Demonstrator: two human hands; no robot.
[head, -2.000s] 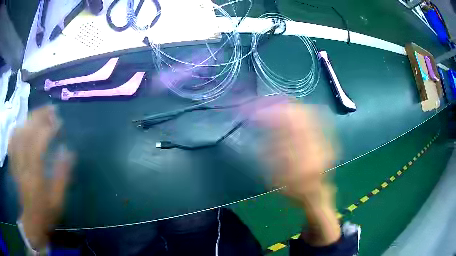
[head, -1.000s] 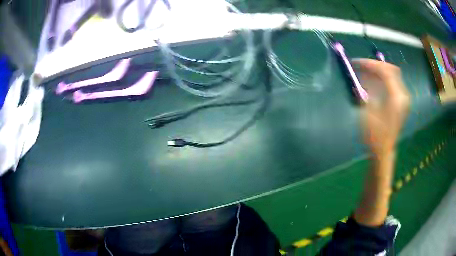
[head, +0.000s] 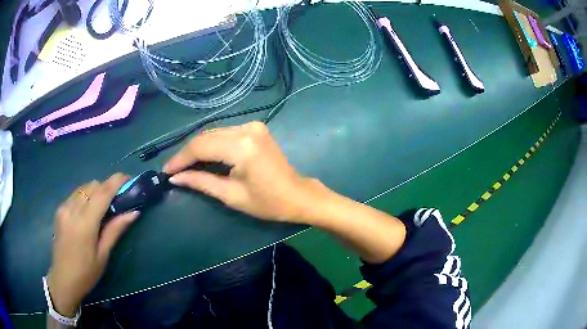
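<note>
A black pen with a light-blue panel (head: 138, 193) is in my left hand (head: 87, 225), its rear end facing right. My right hand (head: 251, 173) pinches a black cable plug (head: 168, 177) between thumb and finger at the pen's rear end. How far the plug is inserted cannot be told. The cable runs behind my right fingers. Another dark cable end (head: 149, 153) lies on the bench just above the pen. Clear filament (head: 212, 90) lies in loose coils behind my hands, with black cables among it.
Two pink pens (head: 96, 119) lie at the left. Two more pink and black pens (head: 409, 56) lie apart at the upper right. A white board (head: 77, 48) with scissors (head: 103, 22) is at upper left. A small cardboard box (head: 544, 74) holding pink and blue pieces is at far right.
A second pink and black pen now lies at the upper right, beside the other. My left hand has come back into view holding the blue pen. My right hand has moved left to the cable plug.
</note>
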